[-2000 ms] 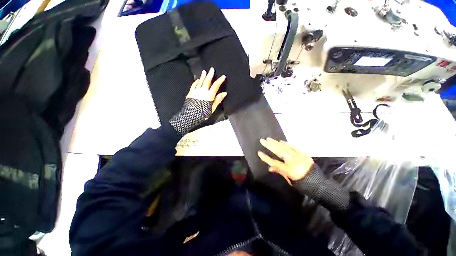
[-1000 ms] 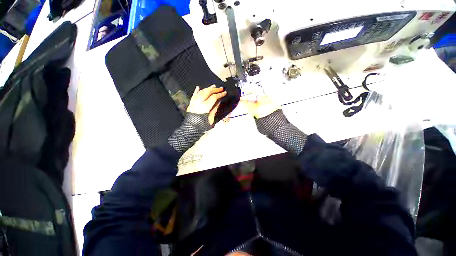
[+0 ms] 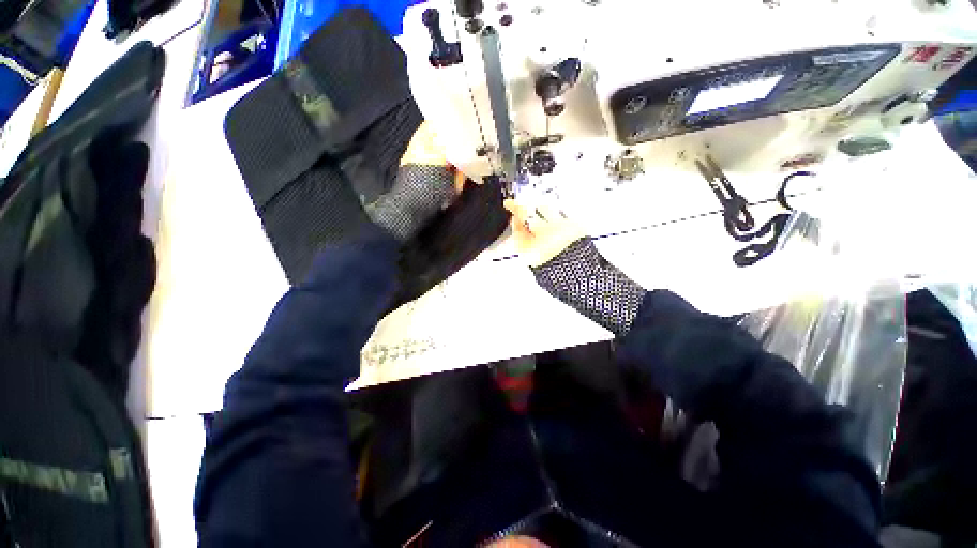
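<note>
The black padded mesh panel point(image 3: 305, 198) with a camouflage stripe lies on the white table, left of the sewing machine. Its near right edge is at the needle area point(image 3: 509, 182). My left hand point(image 3: 431, 150) is on the panel behind its near edge, partly hidden by its mesh cuff and the machine head; its grip is not clear. My right hand point(image 3: 544, 230) is at the panel's right corner, fingertips against the black edge just in front of the presser foot. The fingers are blurred by glare.
The white machine body point(image 3: 686, 54) with a lit control panel point(image 3: 750, 91) stands behind. Snips point(image 3: 729, 198) and a black-handled tool point(image 3: 763, 241) lie right of my right hand. Clear plastic point(image 3: 836, 332) hangs at the right edge. Black pieces point(image 3: 75, 300) are heaped at left.
My left hand has moved from the panel's near corner to farther back, beside the machine head. The panel's near part has turned or folded. My right hand has shifted slightly left and nearer.
</note>
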